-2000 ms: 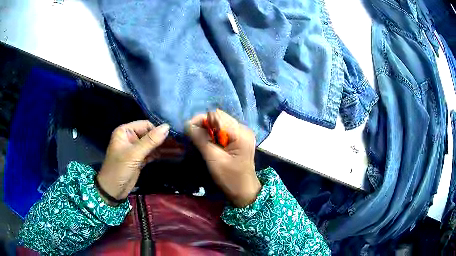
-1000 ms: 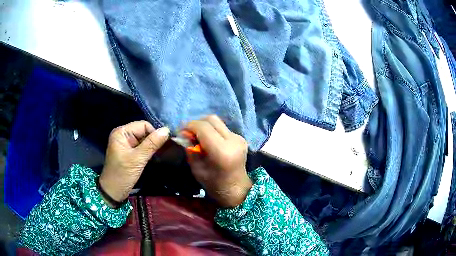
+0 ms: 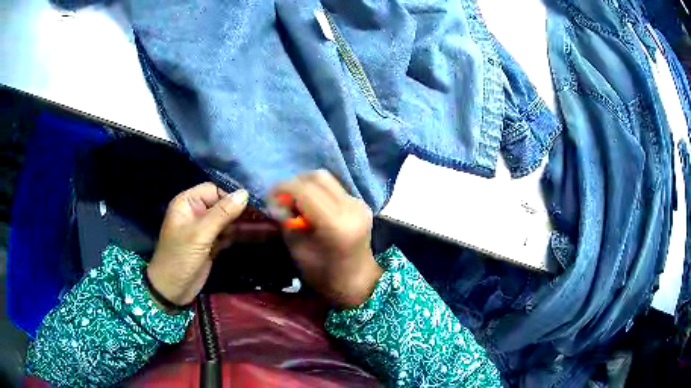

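A mid-blue denim garment (image 3: 250, 91) lies spread over the table, its lower edge hanging at the near side. My left hand (image 3: 195, 235) pinches the dark hem (image 3: 220, 179) between thumb and forefinger. My right hand (image 3: 329, 235), somewhat blurred, holds the orange thread snips (image 3: 294, 212) just right of the left fingertips, close to the hem. The blades are blurred, so I cannot tell whether they touch the cloth. A small white label (image 3: 324, 25) and a line of yellowish stitching show on the garment.
The white table (image 3: 470, 216) has its near edge running diagonally in front of me. A long pile of denim garments (image 3: 606, 174) hangs over the edge at right. A blue bin (image 3: 38, 220) stands below the table at left.
The right hand has moved left and down, bringing the snips from over the garment to beside the left fingertips. The garment and table have shifted slightly left in view. The left hand keeps its pinch.
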